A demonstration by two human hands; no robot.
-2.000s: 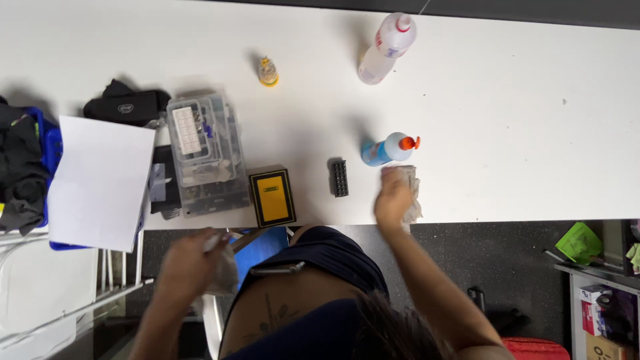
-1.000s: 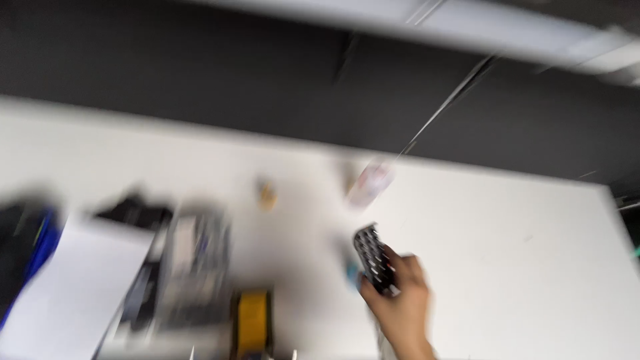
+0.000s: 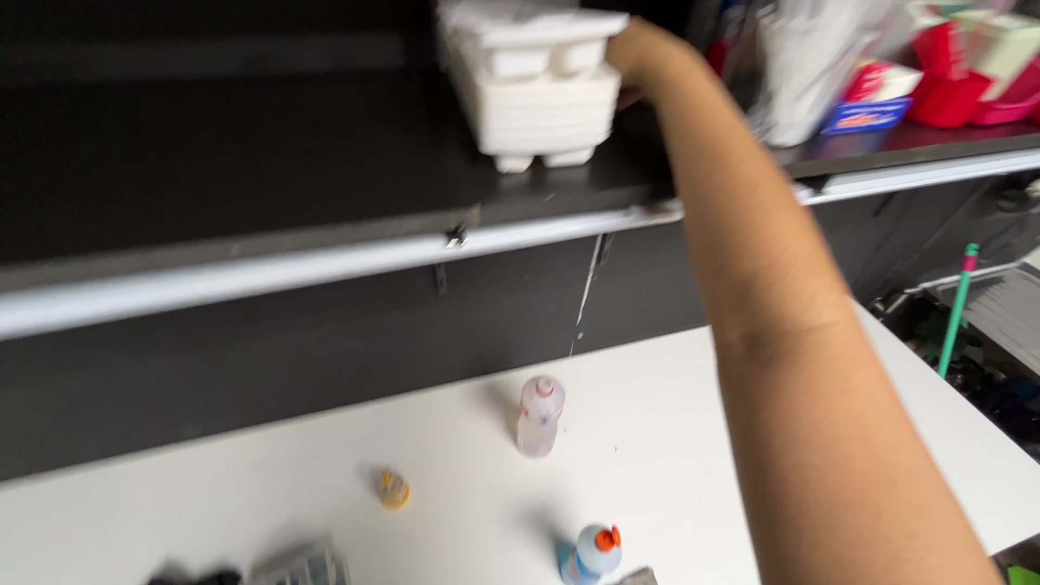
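My right arm reaches up to a black shelf, where my right hand (image 3: pixel 638 61) is mostly hidden behind the right side of a stack of white trays (image 3: pixel 548 106); whether it grips anything is not visible. My left hand is out of the picture. On the white table below stand a clear plastic bottle (image 3: pixel 539 416), a small yellow bottle (image 3: pixel 393 490) and a blue bottle with an orange cap (image 3: pixel 593 552).
The shelf (image 3: pixel 244 162) has a light strip (image 3: pixel 203 280) along its front edge. Right of my arm are plastic-wrapped items (image 3: pixel 800 73), a red and blue box (image 3: pixel 868 115) and red containers (image 3: pixel 946 89). A green stick (image 3: pixel 959 309) rises beyond the table (image 3: pixel 455 439).
My right hand was holding a black ridged object over the table a second ago; now it is up at the shelf behind the white trays. The view has tilted upward.
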